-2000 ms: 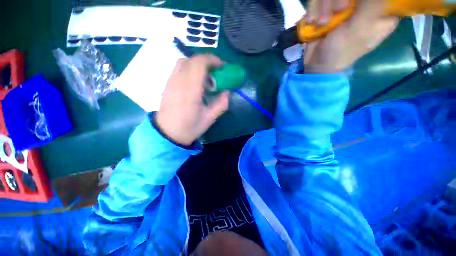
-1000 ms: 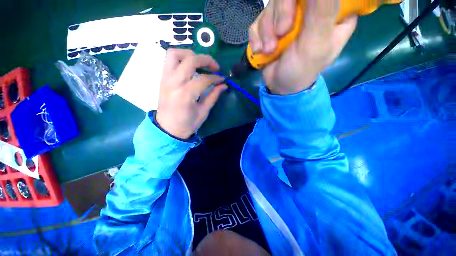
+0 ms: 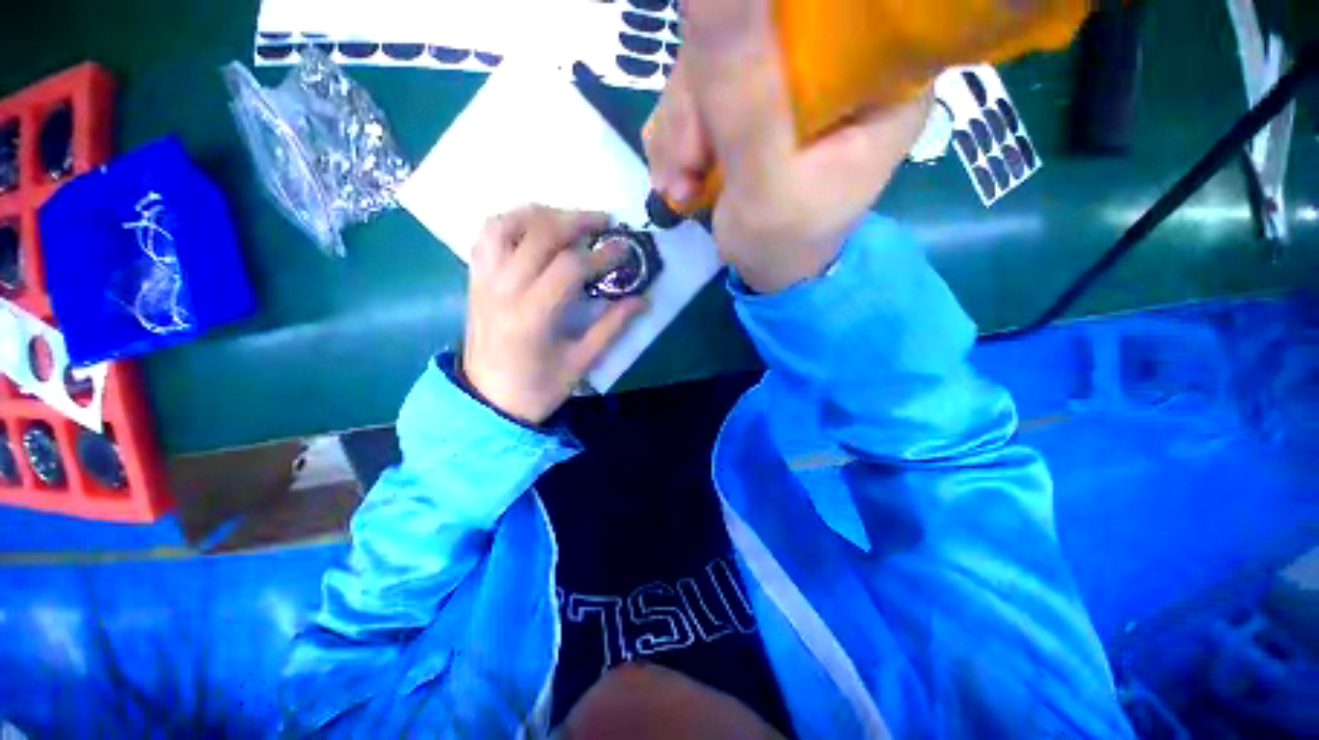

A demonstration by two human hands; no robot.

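Observation:
My left hand (image 3: 528, 297) holds a dark round watch case (image 3: 622, 266) with a shiny rim between thumb and fingers, over the white work pad (image 3: 521, 162). My right hand (image 3: 774, 159) grips the orange electric screwdriver (image 3: 926, 58), whose body runs off the top edge of the picture. Its dark tip (image 3: 666, 211) is just above and to the right of the case; whether they touch cannot be told. The fingers of my left hand hide the left side of the case.
A crinkled clear bag (image 3: 318, 152) lies left of the pad. A blue bin (image 3: 145, 260) stands on a red parts tray (image 3: 130, 434) at far left. Sticker sheets (image 3: 420, 29) lie at the back, another (image 3: 995, 138) at right. The driver's black cord (image 3: 1157, 210) crosses the right side.
My left hand now holds the round case in place of the earlier green round thing, which is out of sight. The screwdriver has moved left to the case. The whole view has shifted.

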